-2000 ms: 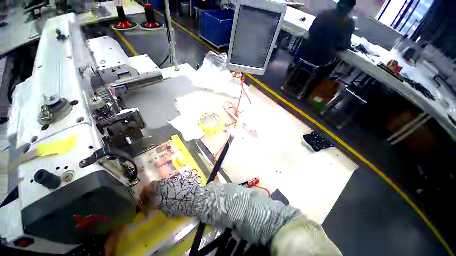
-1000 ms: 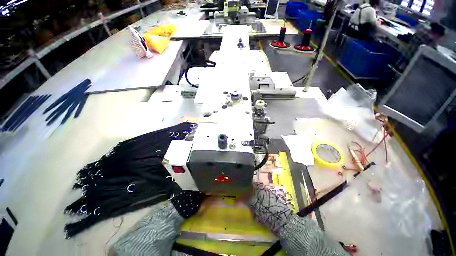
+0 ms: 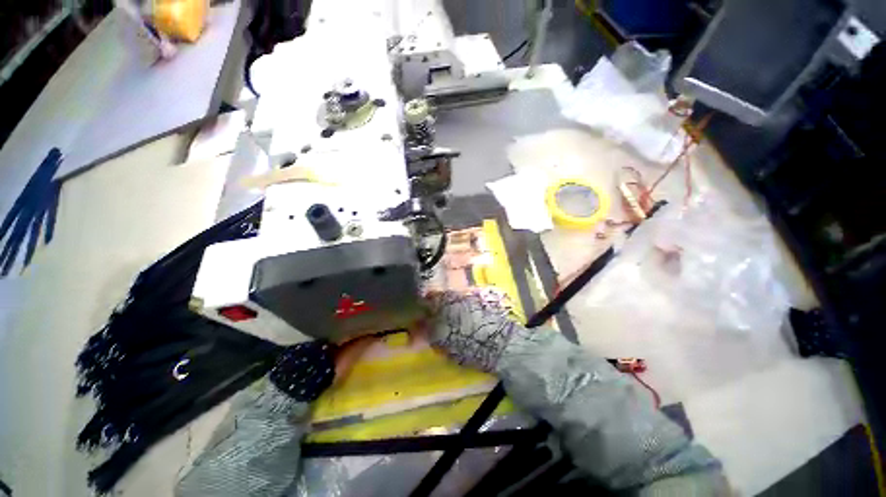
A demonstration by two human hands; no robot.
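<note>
The white sewing machine (image 3: 335,194) has a dark grey front cover with a red logo. My left hand (image 3: 340,351) is at the lower left of the cover, partly hidden by the machine head and a dotted black cuff. My right hand (image 3: 423,325) is under the right edge of the cover, its fingers hidden, with a pale line-patterned cuff. Both are at the yellow-edged work area (image 3: 398,388). What the fingers hold cannot be seen. Black straps (image 3: 476,413) lie below and under my right forearm. A pile of black straps (image 3: 175,340) with silvery rings fans out on the left.
A yellow tape roll (image 3: 577,203), a white scrap (image 3: 525,202) and red cord (image 3: 636,194) lie right of the machine. Clear plastic (image 3: 719,262) covers the right side. A small red-handled tool (image 3: 630,365) lies near my right forearm. More dark straps (image 3: 34,209) lie far left.
The view has turned and moved closer to the machine head. Both hands remain by the needle area under the cover. No clear change in what they hold shows.
</note>
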